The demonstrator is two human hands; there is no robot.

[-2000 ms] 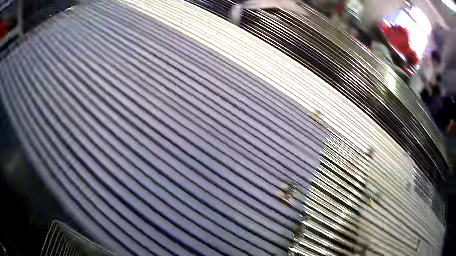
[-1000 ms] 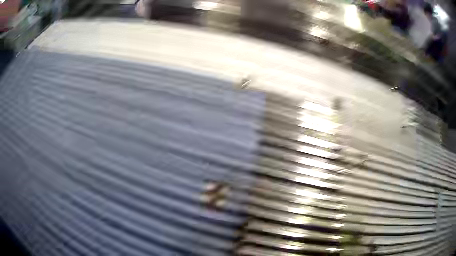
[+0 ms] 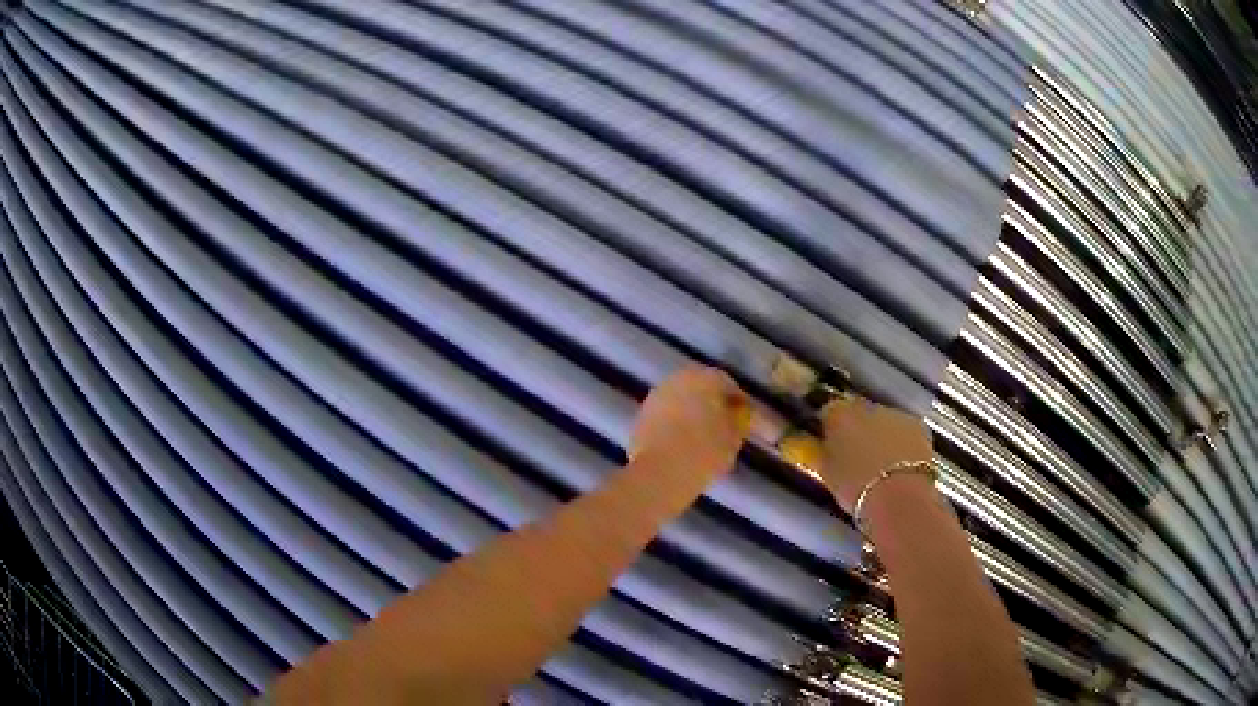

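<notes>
Lavender-grey cloth [image 3: 455, 276] lies ribbed over long parallel tubes, with dark gaps between. My left hand [image 3: 690, 421] is curled low on the cloth near its right part. My right hand [image 3: 876, 448], with a bracelet at the wrist, is close beside it, fingers towards the left hand. Yellow shows on the fingertips of both hands. A small cluster of metal clips [image 3: 814, 378] lies on the cloth just beyond the fingers. The fingertips are blurred, and what they hold is hidden.
Bare shiny tubes [image 3: 1069, 290] run right of the grey cloth's edge. Cream-white cloth [image 3: 1221, 338] lies beyond them, with clips [image 3: 1203, 430] at its edge. More clips [image 3: 835, 641] line the grey cloth's lower right edge. A wire rack [image 3: 62, 648] shows at the bottom left.
Both my hands have come into view over the grey cloth, beside the clip cluster. The view has moved closer to the cloth, and the workshop background has mostly left the picture.
</notes>
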